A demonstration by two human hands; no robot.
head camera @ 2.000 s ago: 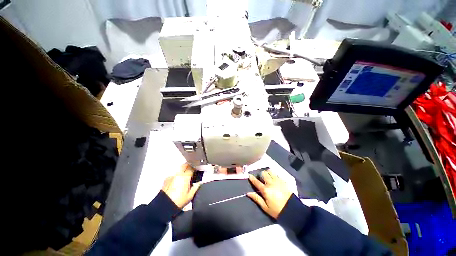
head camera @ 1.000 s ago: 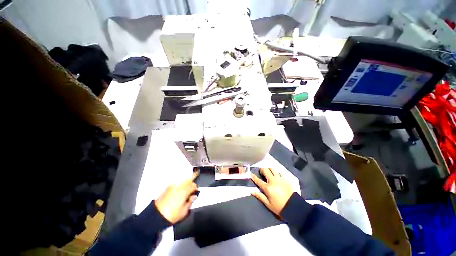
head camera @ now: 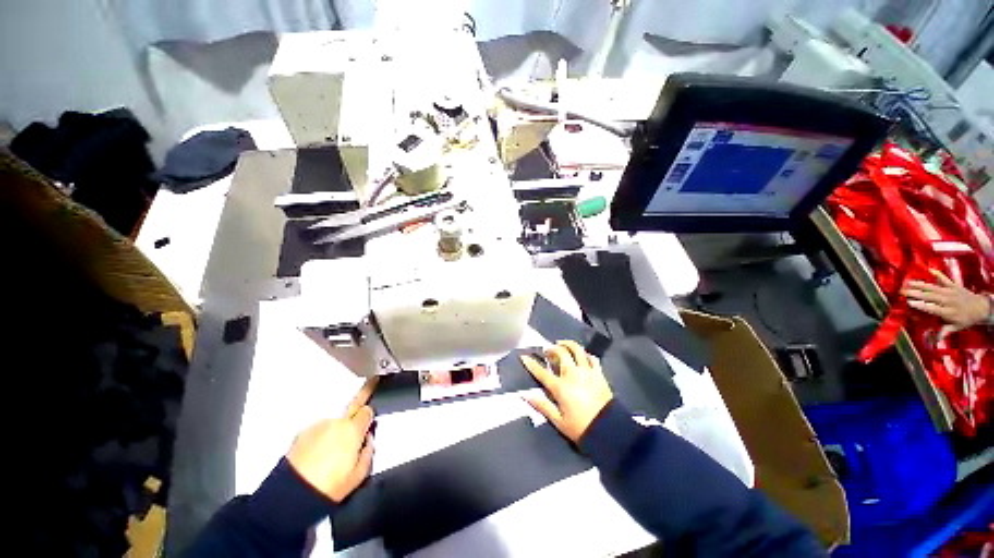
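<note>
A narrow black fabric strip (head camera: pixel 405 390) lies under the work clamp (head camera: pixel 459 379), a small frame with a reddish-orange centre below the sewing machine head (head camera: pixel 452 316). My left hand (head camera: pixel 335 449) rests at the strip's left end, index finger extended onto it. My right hand (head camera: pixel 572 390) lies on the strip's right part, fingers spread, pressing flat. Whether either hand pinches anything cannot be seen. A larger black fabric panel (head camera: pixel 458 480) lies flat on the white sheet nearer to me, between my forearms.
Overlapping black pieces (head camera: pixel 643 371) lie right of the head. A dark-filled carton (head camera: pixel 98 403) stands left, an open carton (head camera: pixel 779 420) right. The control screen (head camera: pixel 741 169) stands beyond it. Another person's hand (head camera: pixel 946 301) touches red straps (head camera: pixel 899 207). Tweezers (head camera: pixel 382 216) lie on the machine.
The view has swung right. The upper black piece has left the clamp area's front, baring the strip and clamp. Both hands stay beside the clamp. Another person's hand has appeared at far right.
</note>
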